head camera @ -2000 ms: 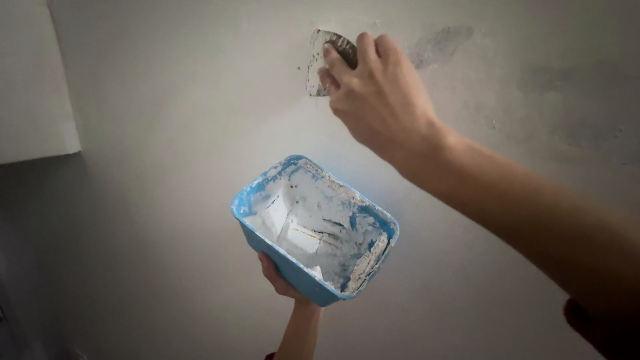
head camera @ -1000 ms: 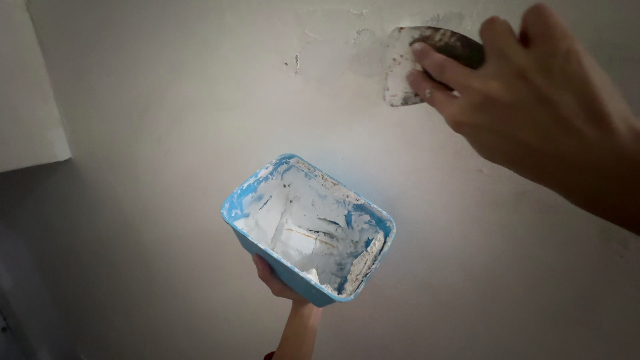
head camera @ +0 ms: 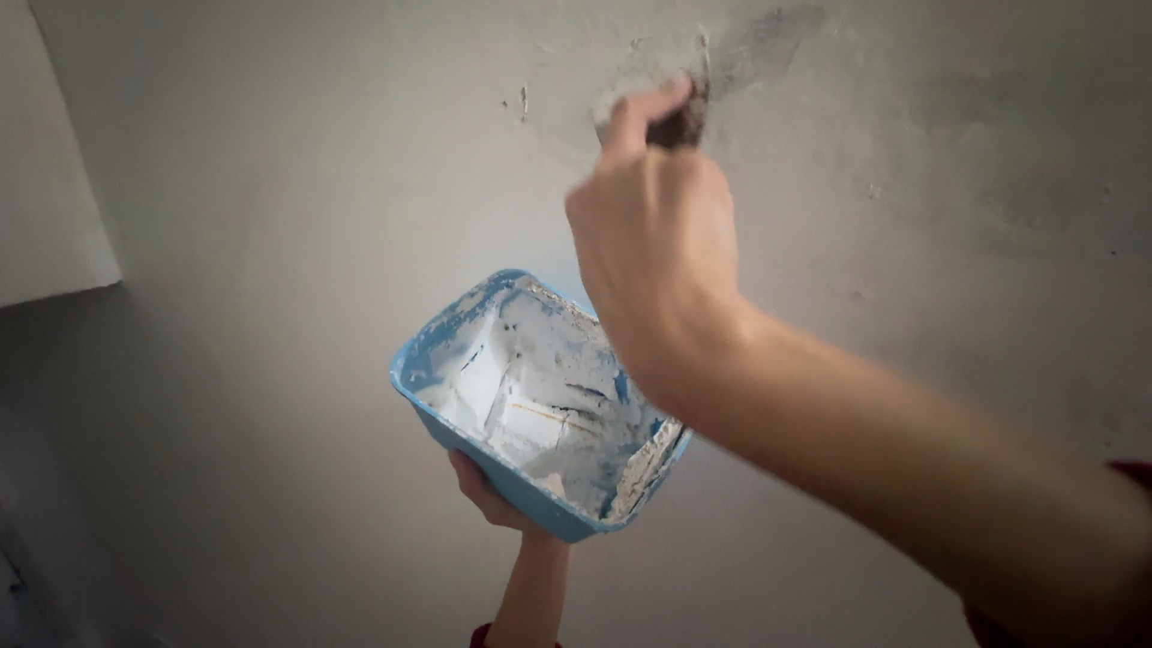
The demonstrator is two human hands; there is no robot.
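Observation:
My right hand (head camera: 661,234) grips a putty knife (head camera: 679,126) by its dark, smeared handle; the pale blade lies against or close to the wall (head camera: 297,297) and is partly hidden by my fingers. Under it, my left hand (head camera: 490,495) holds up a blue plastic tub (head camera: 504,472) from below, tilted so that its inside shows. White filler coats the tub's inner walls and bottom, with a thick crusty ridge along the right edge. My right wrist and forearm hide part of the tub's right rim.
Small chips and raised bits of filler mark the wall near the knife, with a darker grey patch (head camera: 769,45) to the upper right. At the left, a pale box-like projection (head camera: 54,180) juts out, with its lower edge above a shadowed area.
My right hand moved right along the wall with the putty knife, then came back left, and its wrist is now bent more upright. My left hand keeps the tub in about the same place.

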